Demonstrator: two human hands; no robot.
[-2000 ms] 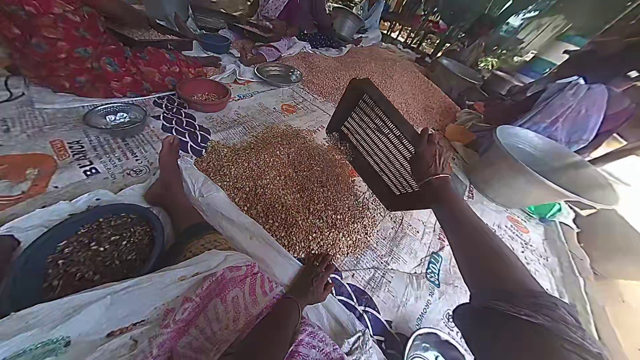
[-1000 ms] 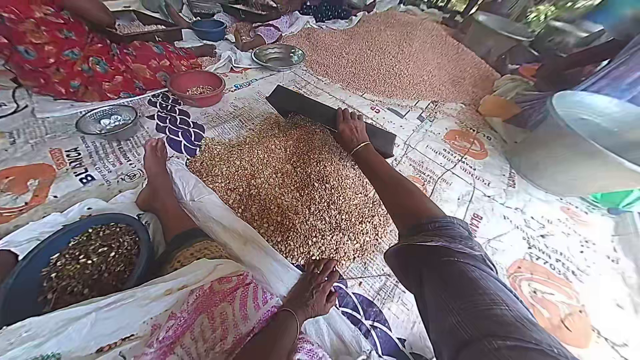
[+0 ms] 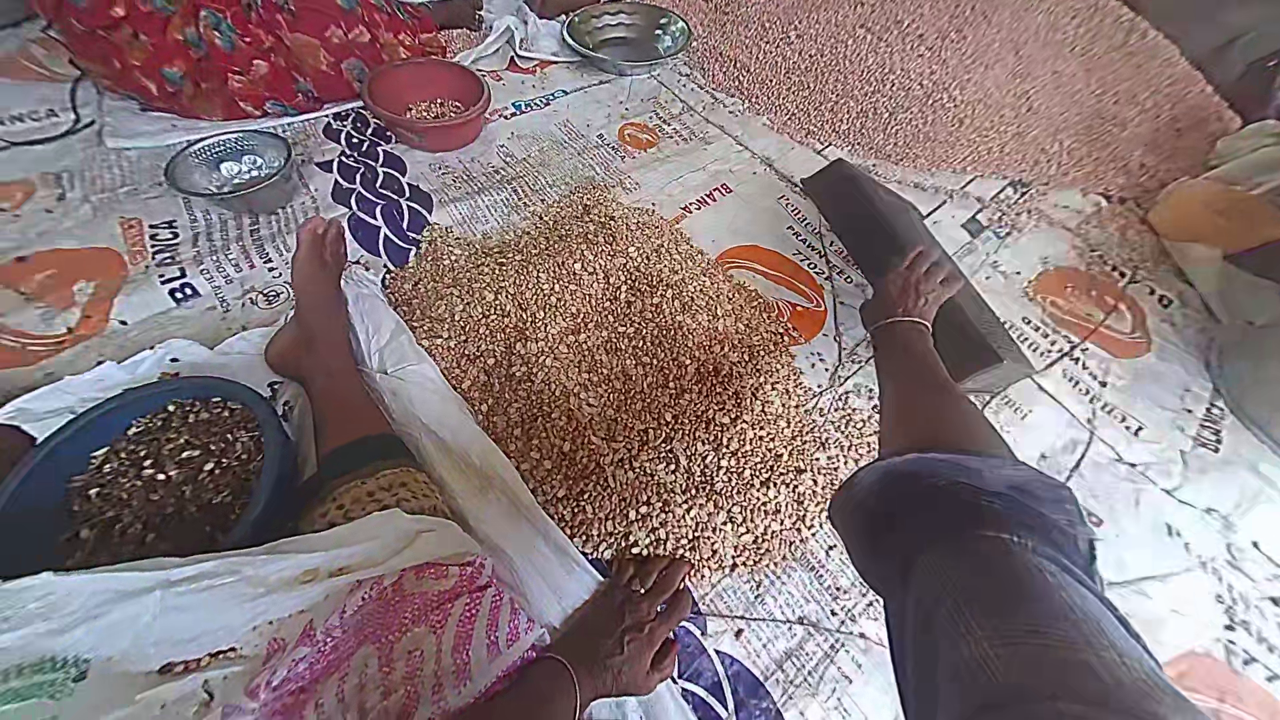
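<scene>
My right hand (image 3: 912, 290) grips a dark rectangular slotted tray (image 3: 900, 260), tilted on its side on the printed sheeting, right of a large pile of small pale-brown kernels or seeds (image 3: 620, 370). Its slotted face is turned out of sight. At the pile's near edge lies my left hand (image 3: 635, 625), palm down with fingers slightly apart and nothing seen in it; what is under the palm is hidden. Scattered bits lie between the pile and the tray.
A blue basin (image 3: 275, 480) of dark mixed bits stands at left. Beyond are a perforated metal bowl (image 3: 230, 170), a red bowl (image 3: 428, 105), a steel bowl (image 3: 628, 40) and a person in red patterned cloth (image 3: 230, 50). A wide pinkish heap (image 3: 930, 90) spreads at the back right.
The tray in my right hand was at the pile's far edge a second ago; it has moved right, away from the pile. Two seconds ago its slotted face showed. My left hand has stayed at the near edge.
</scene>
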